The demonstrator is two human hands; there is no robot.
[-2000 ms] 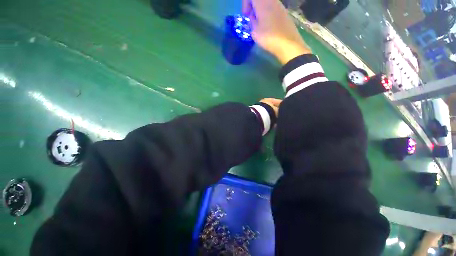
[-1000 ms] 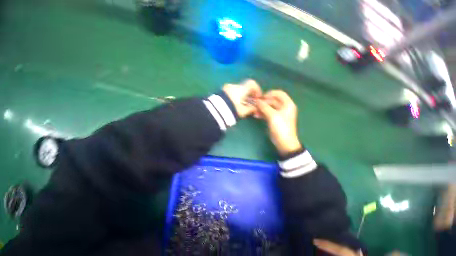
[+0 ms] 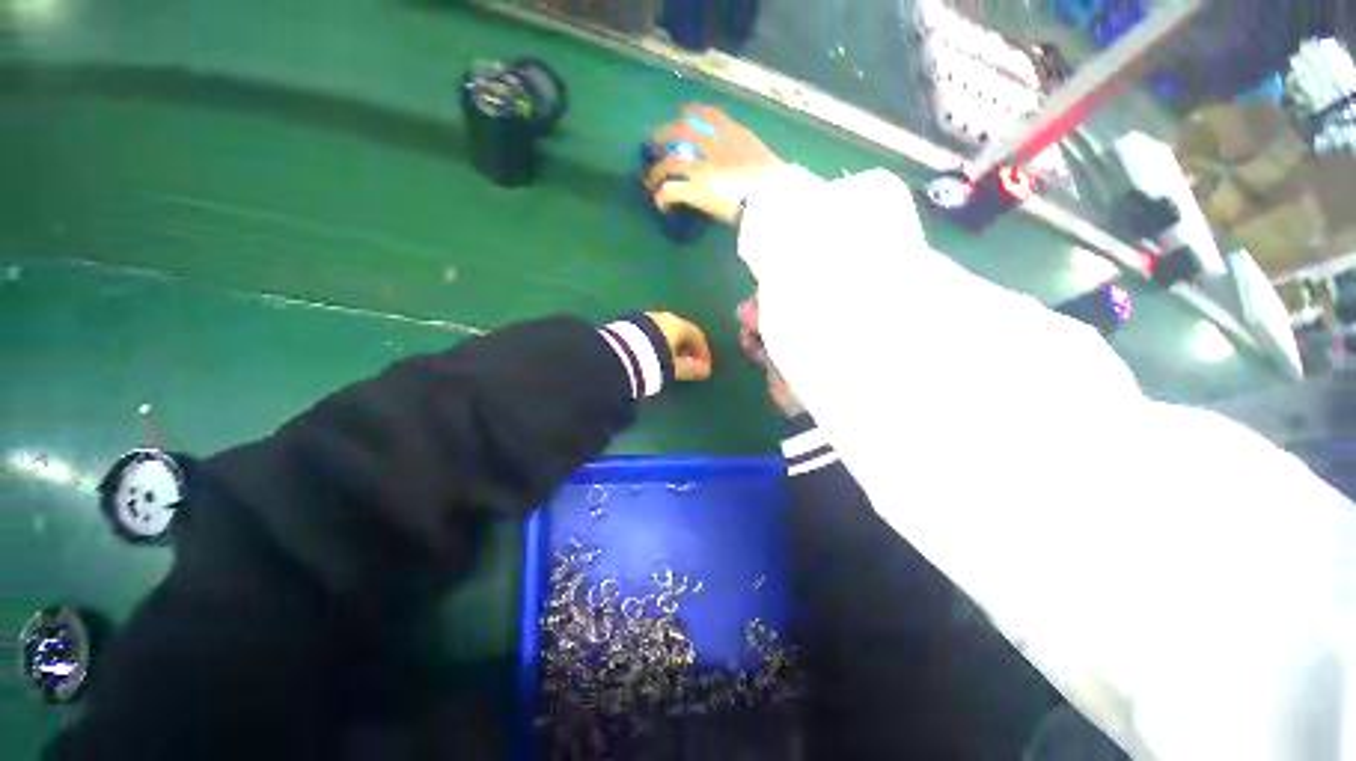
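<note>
The blue tray (image 3: 669, 468) lies nearest me and holds a pile of small metal rings (image 3: 617, 639). My left hand (image 3: 684, 347) is just beyond the tray, fingers curled; whether it holds something cannot be seen. My right hand (image 3: 762, 357) is mostly hidden behind another person's white sleeve; only some fingers show. Another person's hand (image 3: 714, 161) is around a black cylindrical unit (image 3: 684, 217) with bluish light. A second black unit (image 3: 503, 146) stands farther left with a round cap at its side.
Another person's white sleeve (image 3: 1026, 431) crosses from the right over my right arm. Two loose caps (image 3: 149, 495) (image 3: 57, 654) lie at the far left. Units with red (image 3: 1014, 185) and purple (image 3: 1118, 303) lights are at the right, near the metal rail (image 3: 833, 112).
Another person's white-sleeved arm has come in from the right and its hand has taken hold of the blue-lit unit. My hands, together one second ago, are now apart.
</note>
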